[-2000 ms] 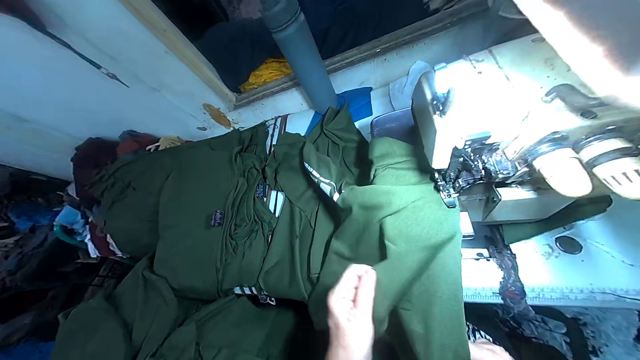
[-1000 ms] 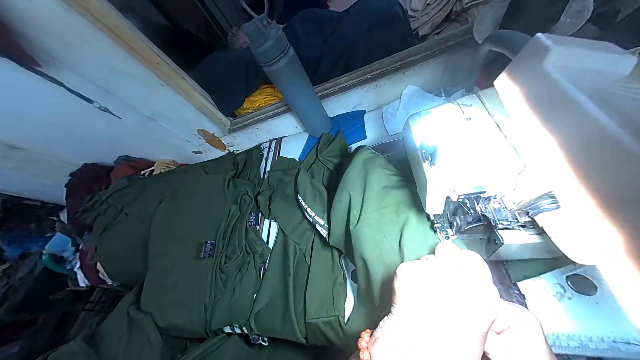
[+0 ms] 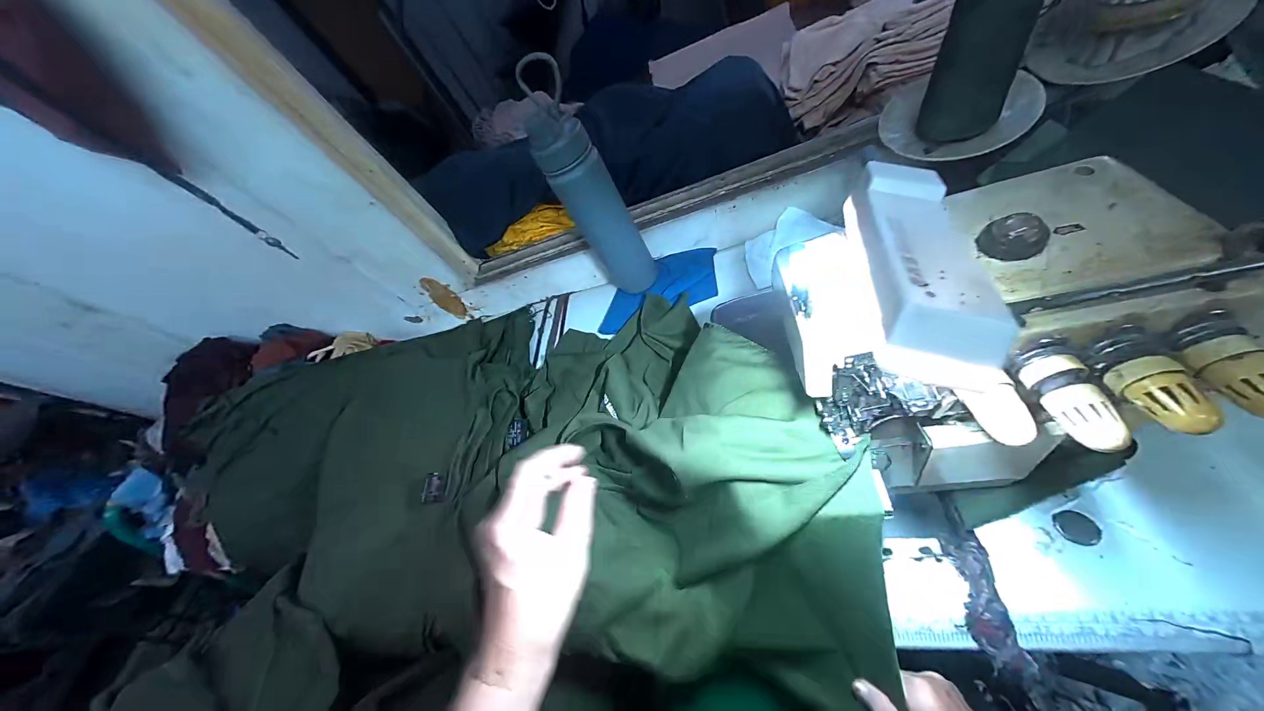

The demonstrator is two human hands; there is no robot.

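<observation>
A green fabric garment (image 3: 750, 474) lies across the table, its right edge under the needle and presser area of an overlock sewing machine (image 3: 859, 395). My left hand (image 3: 538, 533) is over the cloth at the centre, thumb and fingers apart, holding nothing that shows. My right hand (image 3: 913, 691) is at the bottom edge, mostly cut off, with fingertips at the cloth's lower right edge; its grip is not clear. More dark green garments (image 3: 375, 454) with small labels lie piled to the left.
A blue-grey bottle (image 3: 597, 197) stands behind the cloth on a blue scrap (image 3: 691, 276). Yellow tension knobs (image 3: 1155, 390) line the machine's right side. Mixed fabric scraps (image 3: 148, 504) lie at the far left, by a white wall (image 3: 197, 257).
Both hands have left the spot beside the machine's needle area. The left is now over the cloth at the centre, the right at the bottom edge. The view has shifted.
</observation>
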